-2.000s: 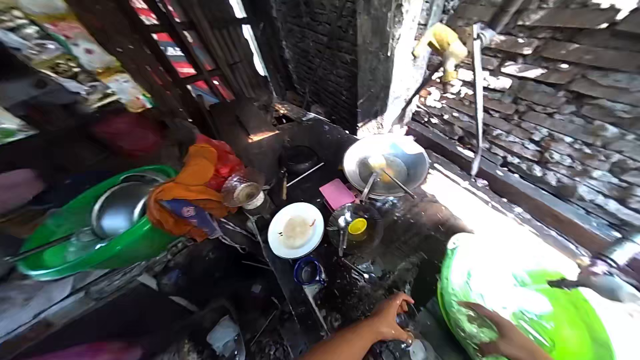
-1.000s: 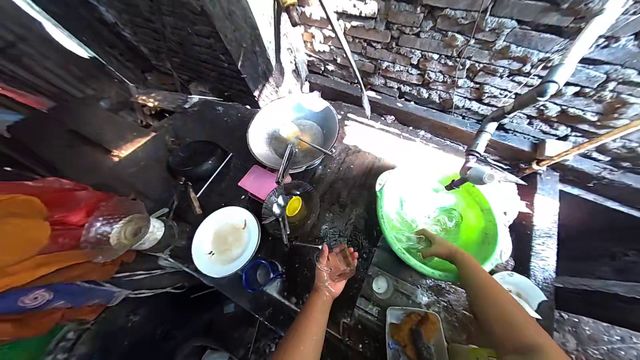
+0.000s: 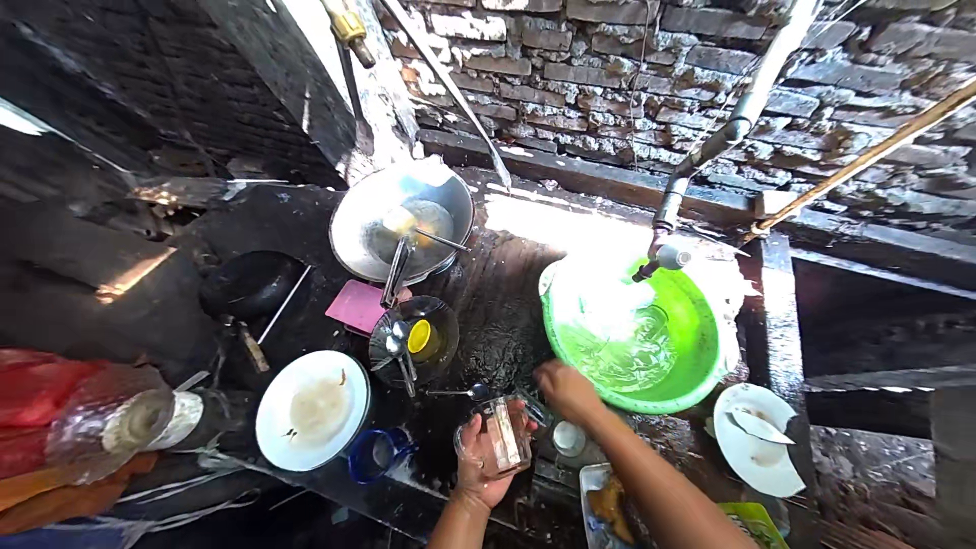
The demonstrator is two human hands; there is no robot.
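Note:
My left hand (image 3: 484, 465) holds a clear glass mug (image 3: 505, 438) from below, at the near edge of the dark worktop. Just above and to the right of it is my right hand (image 3: 566, 387), near the left rim of a green plastic basin (image 3: 555, 335). Its fingers are curled downward, and whether they hold anything cannot be told. Water stands in the basin under a tap (image 3: 665, 258). Another small glass (image 3: 569, 438) stands below my right hand, and a spoon (image 3: 478, 392) lies above the mug.
A metal wok (image 3: 354, 221), a pink box (image 3: 357, 306), a dark glass bowl (image 3: 450, 324) with spoons and a yellow cup, a white enamel plate (image 3: 274, 412) and a blue mug (image 3: 370, 457) lie left. A broken white plate (image 3: 751, 457) and a tray (image 3: 587, 488) are right. A brick wall (image 3: 572, 76) stands behind.
My right hand has moved from inside the green basin to its left, close to my left hand. My left hand still holds the glass mug. The view has shifted.

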